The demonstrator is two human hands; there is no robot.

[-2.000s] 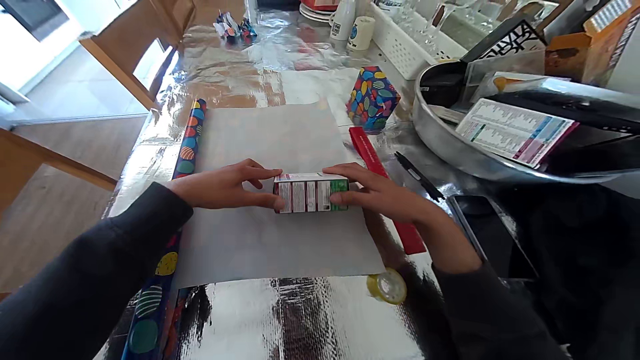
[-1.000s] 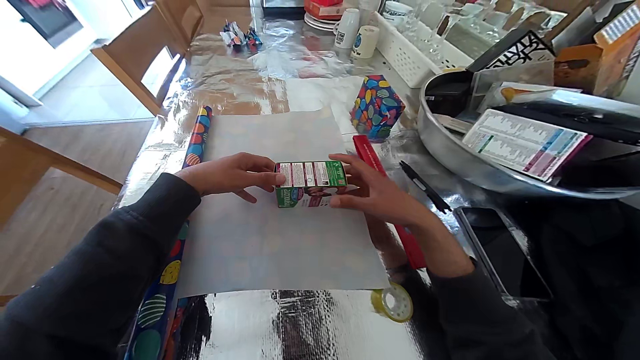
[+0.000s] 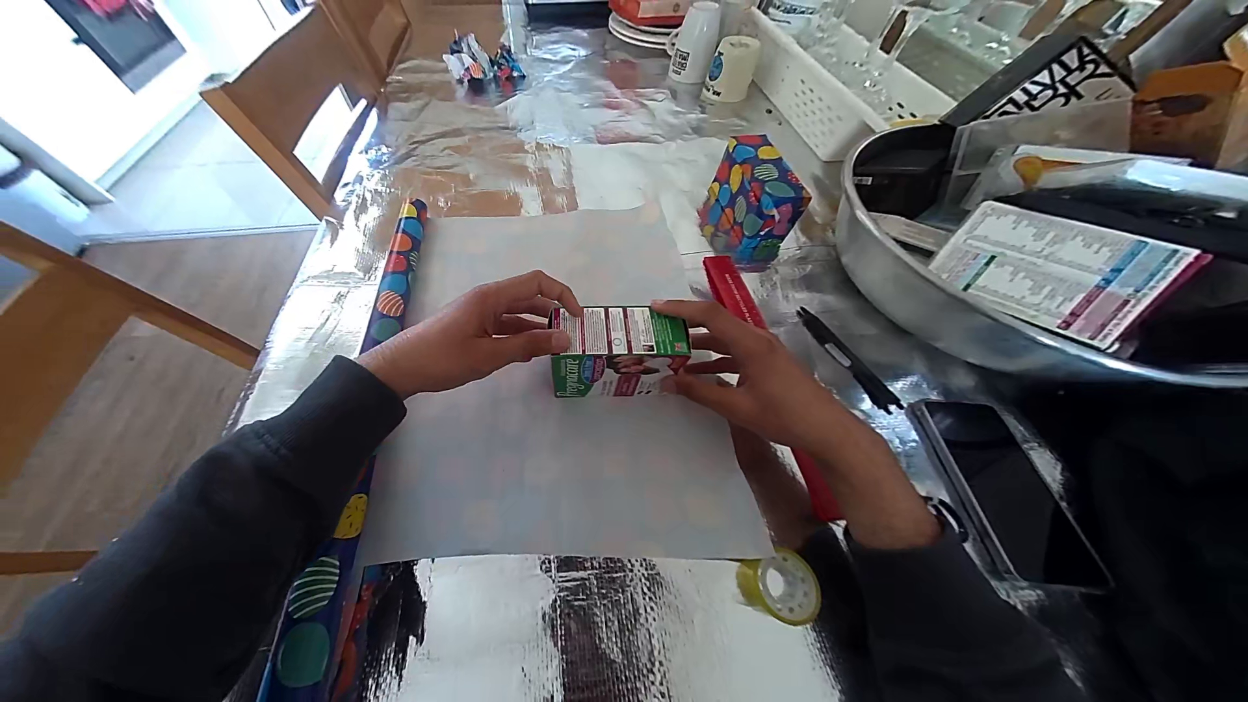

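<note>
A small green and white cardboard box [image 3: 621, 353] is held between my two hands over the pale underside of a sheet of wrapping paper [image 3: 546, 487]. The fingers of my left hand [image 3: 478, 333] grip its left end, and those of my right hand [image 3: 746, 375] grip its right end. Along the sheet's left edge lies the patterned wrapping paper roll [image 3: 392, 283]. A red ruler-like strip [image 3: 733, 292] runs under my right forearm. By the sheet's near right corner is a roll of tape [image 3: 780, 587]. A wrapped box [image 3: 753, 200] stands beyond the far right corner.
On the right are a black pen [image 3: 846, 357], a smartphone [image 3: 1009, 492] and a large metal tub [image 3: 863, 263] full of boxes. Farther back stand cups [image 3: 731, 70] and a white plastic basket [image 3: 814, 93] of glasses. Wooden chairs [image 3: 283, 97] flank the table's left side.
The box has been tilted between my hands: its green and white front face, out of sight two seconds ago, now shows below the panel of printed text. Both hands have stayed at its ends.
</note>
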